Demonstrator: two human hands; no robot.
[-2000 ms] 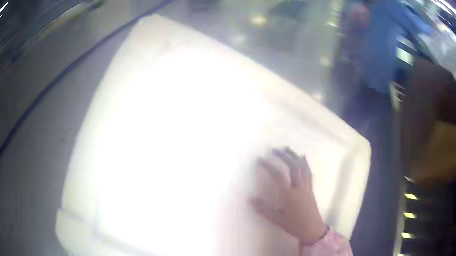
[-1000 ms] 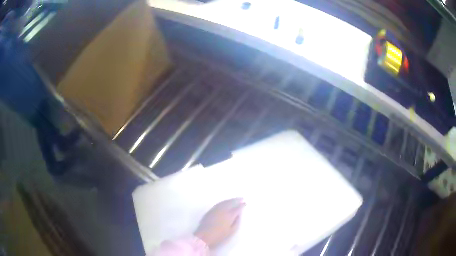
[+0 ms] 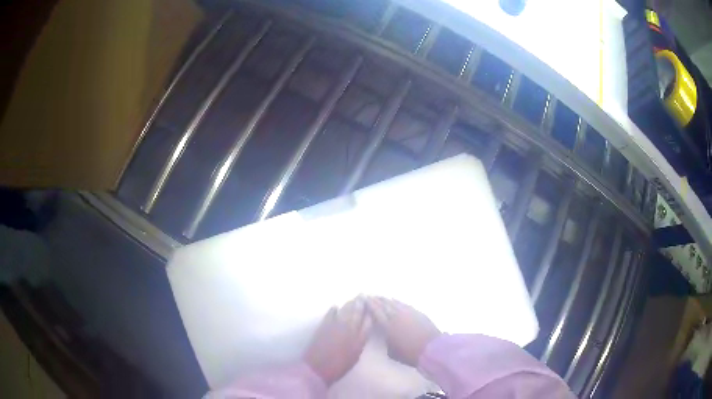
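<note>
A white foam slab (image 3: 421,234) with rounded corners and a shallow notch in its far edge lies tilted across the roller conveyor. Glare hides its surface detail. My left hand (image 3: 341,340) and my right hand (image 3: 404,330) rest flat on its near middle, fingers extended and fingertips almost meeting. Neither hand is seen gripping anything. Pink sleeves cover both forearms. The slab's near edge is partly hidden by the sleeves and cut off by the picture's bottom.
Shiny conveyor rollers (image 3: 234,153) run beyond the slab, with a metal side rail (image 3: 129,220) at left. A brown carton (image 3: 74,109) stands at upper left. A white bench (image 3: 562,47) borders the far side, with yellow tape (image 3: 681,92) in a black bin at right.
The foam slab now lies closer in view, turned slightly on the rollers. My right hand has come onto it beside my left. The carton now fills more of the upper left.
</note>
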